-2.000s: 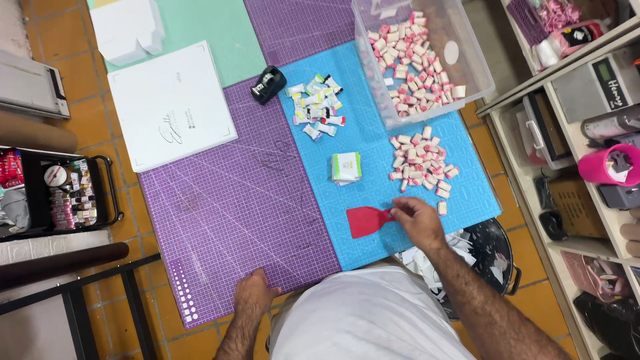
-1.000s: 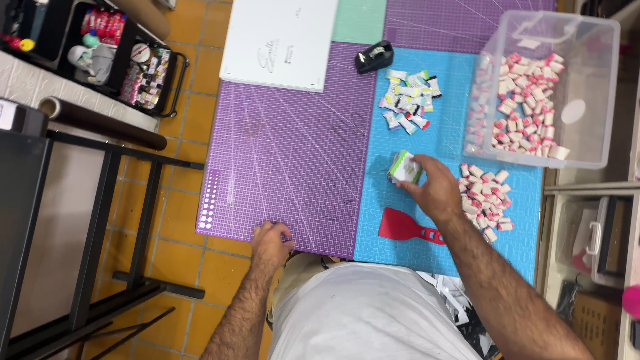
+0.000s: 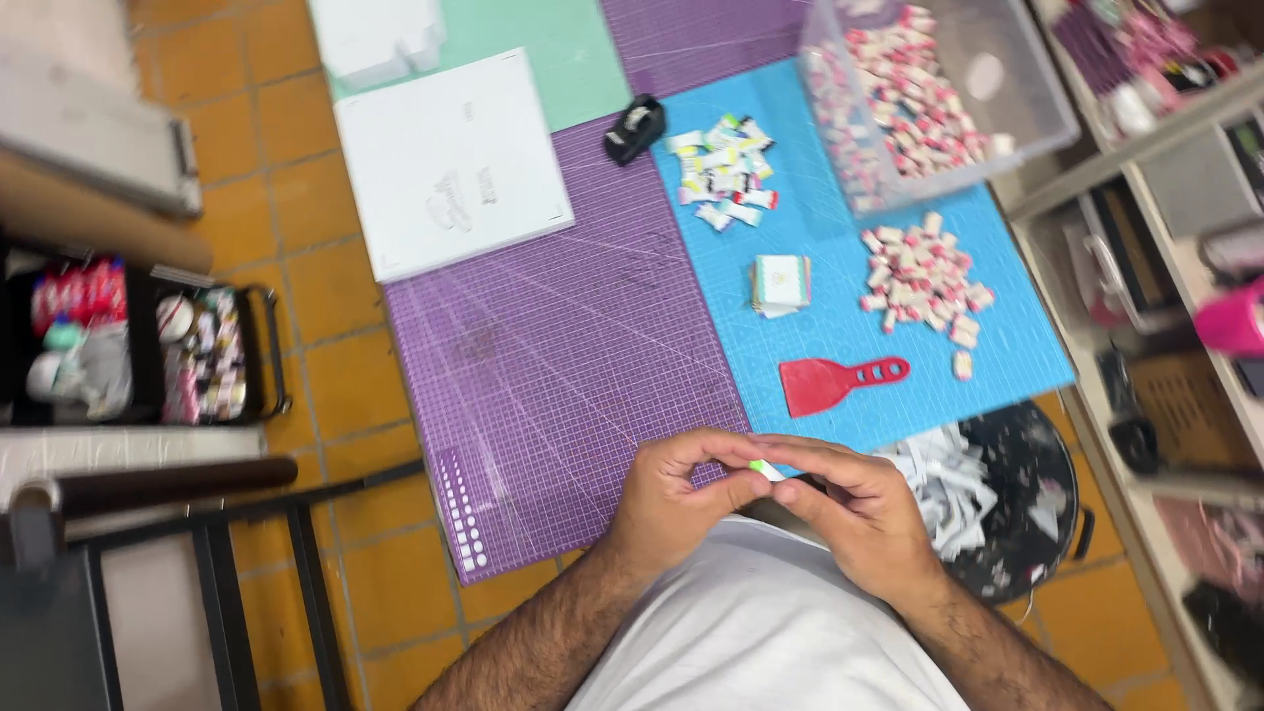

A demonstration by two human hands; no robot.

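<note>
Close to my body at the table edge, my left hand (image 3: 681, 494) and my right hand (image 3: 854, 509) meet, their fingertips pinching a small white and green paper piece (image 3: 767, 470) that they mostly cover. Beyond them a red plastic scraper (image 3: 820, 385) lies on the blue cutting mat (image 3: 721, 286). A stack of small printed paper cards (image 3: 780, 283) sits above the scraper. Farther up is a pile of small wrapped pieces with printed bands (image 3: 726, 173). To the right lies a loose pile of pink and white wrapped pieces (image 3: 923, 272).
A clear plastic bin (image 3: 1027, 99) of pink and white pieces stands at the back right. A black tape dispenser (image 3: 634, 129) and a white board (image 3: 454, 168) rest by the purple mat (image 3: 553, 395). A black bucket (image 3: 1027, 504) of paper scraps stands below the table's right edge.
My right hand has moved from the card stack back toward my body, and both hands now meet at a small paper piece. The scraper, held by its handle two seconds ago, lies free. The view has shifted.
</note>
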